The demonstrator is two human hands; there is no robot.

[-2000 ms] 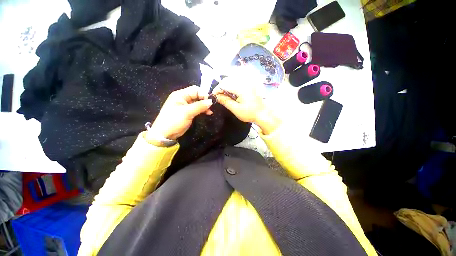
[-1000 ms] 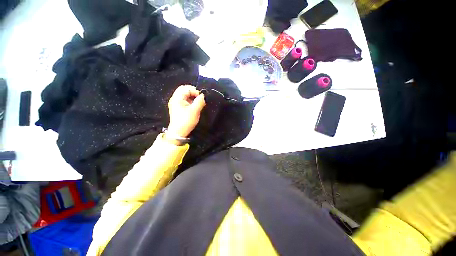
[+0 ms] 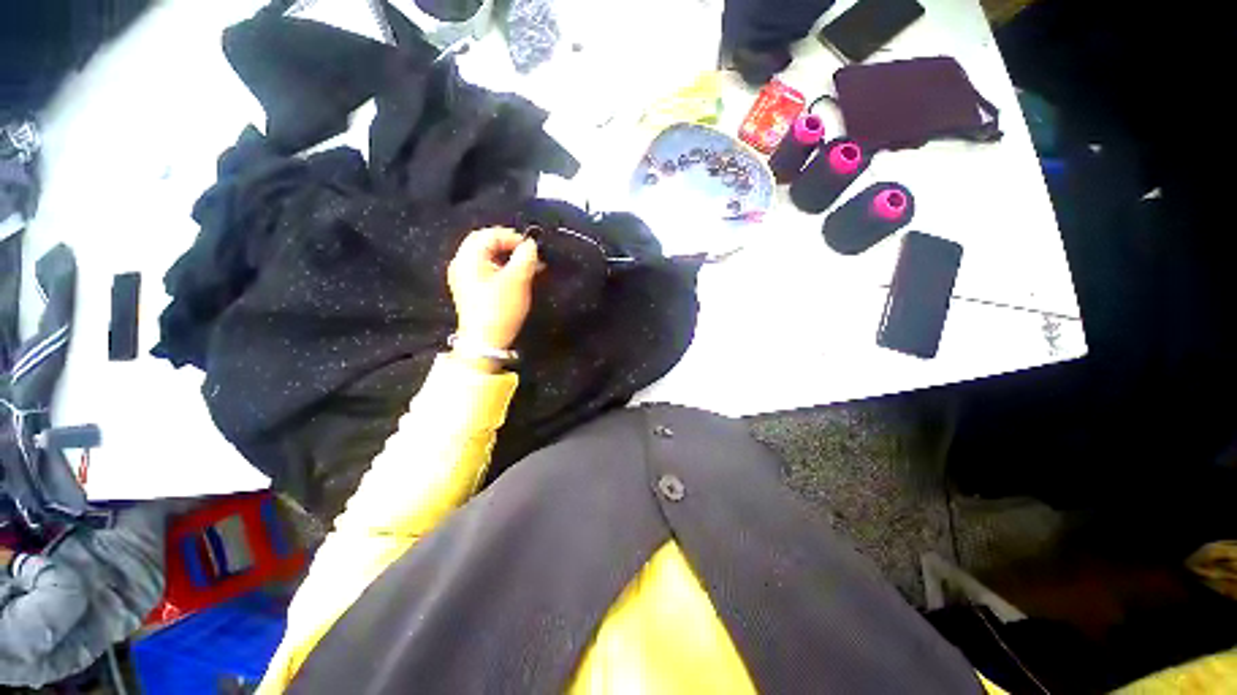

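Note:
The black garment (image 3: 366,272) with tiny light specks lies heaped on the left and middle of the table and hangs over its front edge. My left hand (image 3: 491,283) is on it, thumb and finger pinched on a small bit of the dark cloth; whether a button is there I cannot tell. A thin light thread (image 3: 583,238) runs rightward from these fingertips over the cloth. My right hand is out of the picture; only a bit of yellow sleeve (image 3: 1187,679) shows at the bottom right corner. No needle can be made out.
A dish (image 3: 699,190) of dark discs stands right of the garment, beside a red packet (image 3: 772,116) and three black thread cones (image 3: 868,217). A phone (image 3: 921,293) and a maroon pouch (image 3: 909,103) lie farther right. A person's grey sleeve (image 3: 75,597) shows at left.
My right hand was at the cloth with my left, then swung away to the lower right and out of view. My left hand keeps its pinch. The thread now shows, and the view has shifted.

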